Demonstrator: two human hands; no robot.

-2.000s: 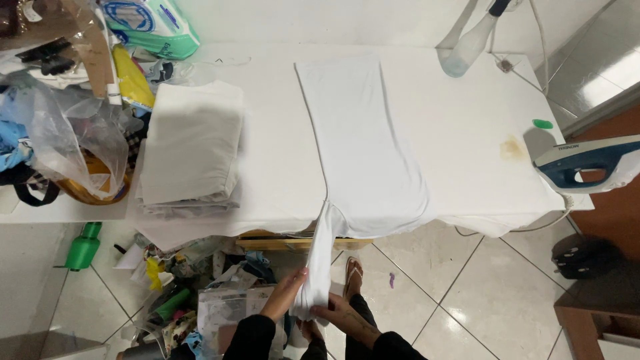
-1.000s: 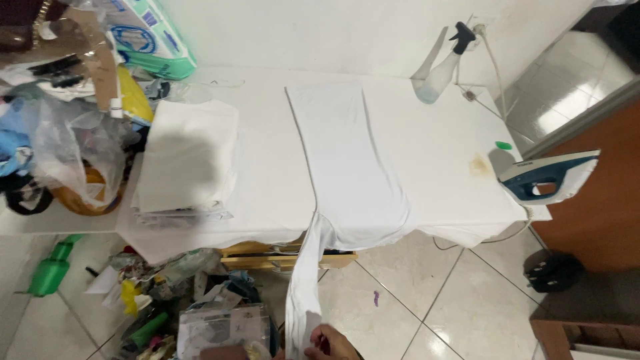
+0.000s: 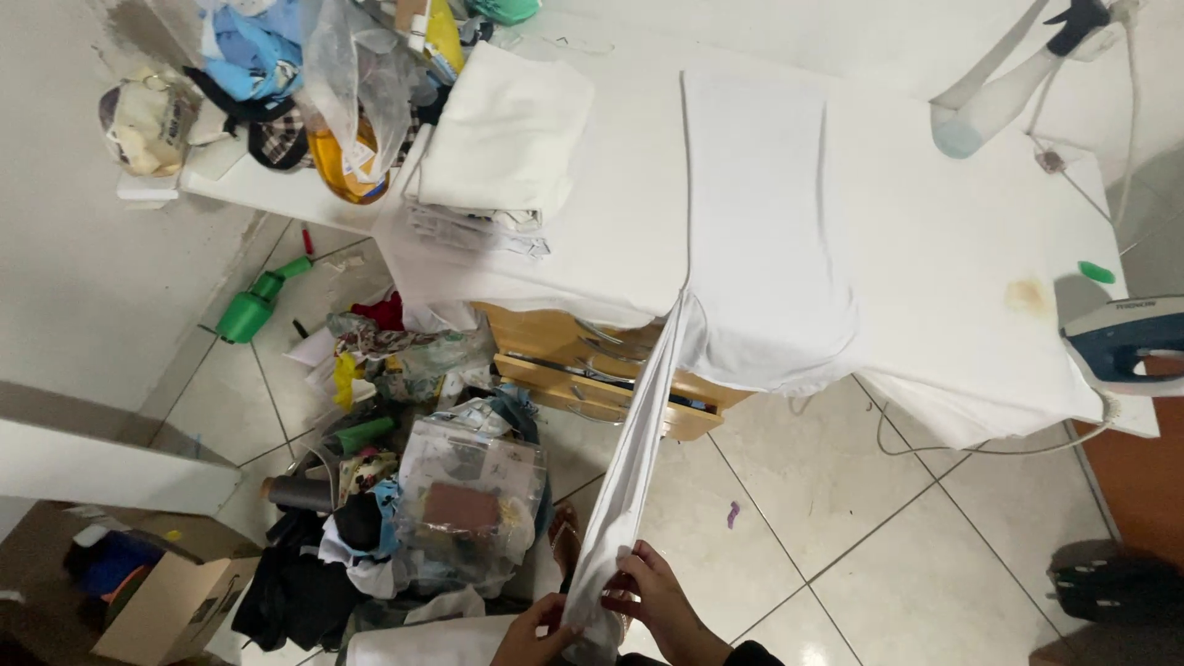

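Observation:
A white cloth garment (image 3: 758, 213) lies on the covered table, and a long narrow part of it hangs over the front edge toward me. Near the lower end of that strip, my left hand (image 3: 536, 629) pinches its left edge. My right hand (image 3: 647, 592) holds the strip's right side between thumb and fingers, slightly higher up. To the left on the table rests a stack of folded white cloth (image 3: 504, 129). A blue and white clothes iron (image 3: 1124, 342) stands at the right end, with a spray bottle (image 3: 994, 102) behind it.
Wooden drawers (image 3: 555, 370) stand partly open under the table. Fabric scraps and bags (image 3: 472, 481) cover the floor at left, near a green thread cone (image 3: 250, 310). The iron's cord (image 3: 999, 451) loops below the table edge. A plastic bag (image 3: 356, 83) lies beyond the stack.
The view has shifted noticeably. Both hands now show on the hanging strip, where one second ago they were mostly cut off at the lower edge. The garment's wide part still lies on the table.

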